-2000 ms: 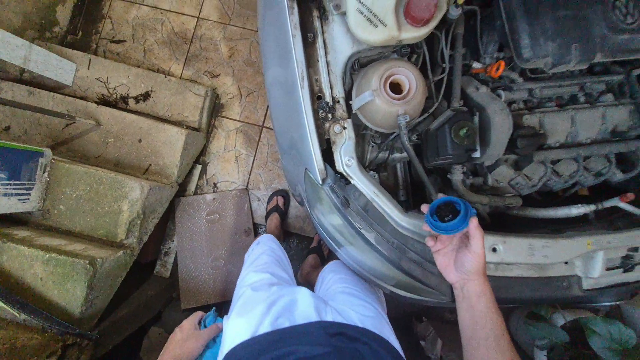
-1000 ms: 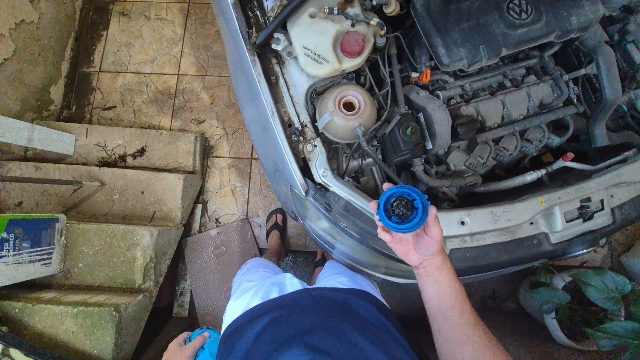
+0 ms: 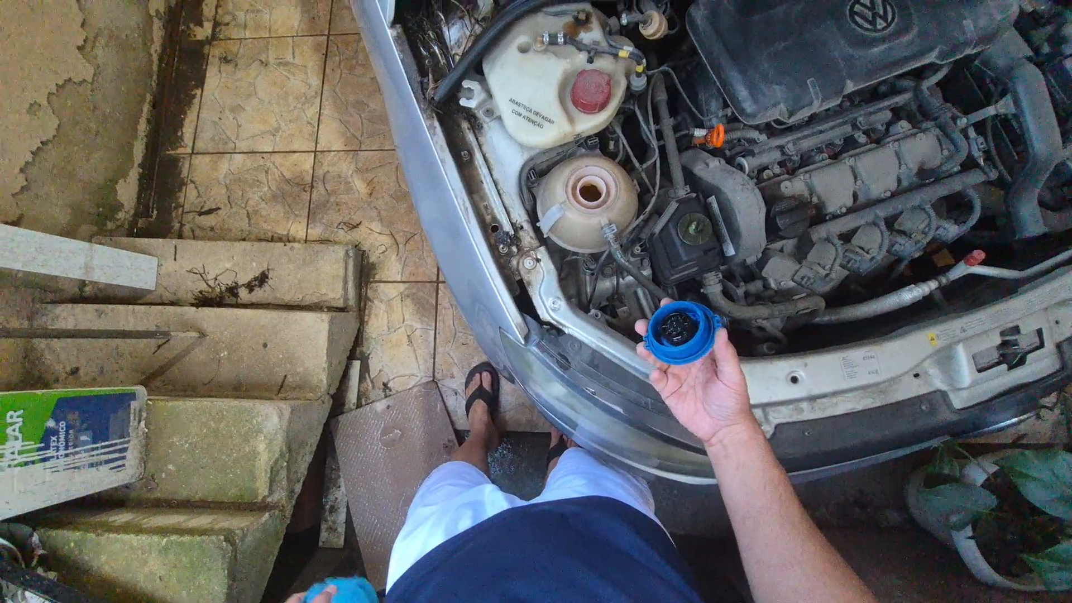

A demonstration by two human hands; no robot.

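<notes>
My right hand [image 3: 703, 381] holds a blue plastic reservoir cap [image 3: 681, 332] by its rim, with the dark underside facing up, over the car's front crossmember. Beyond it, in the engine bay, the round coolant expansion tank [image 3: 563, 211] has its neck uncovered, and brownish liquid or residue shows inside. Behind that tank stands a whitish fluid reservoir [image 3: 528, 79] with a red cap [image 3: 591, 90]. At the bottom edge, only a small part of my left hand [image 3: 311, 596] shows; its fingers are on a light-blue cloth or soft item [image 3: 343, 590].
The engine cover [image 3: 804, 50] and an orange dipstick handle [image 3: 713, 136] lie farther right. The grey fender [image 3: 435, 167] borders the tiled floor. At left are concrete steps [image 3: 251, 352] and a paint container [image 3: 71, 444]. A potted plant [image 3: 963, 502] stands at lower right.
My right hand has tilted the blue cap so that more of its underside faces up than in the oldest frame. My left hand has slipped mostly below the view. The view has shifted.
</notes>
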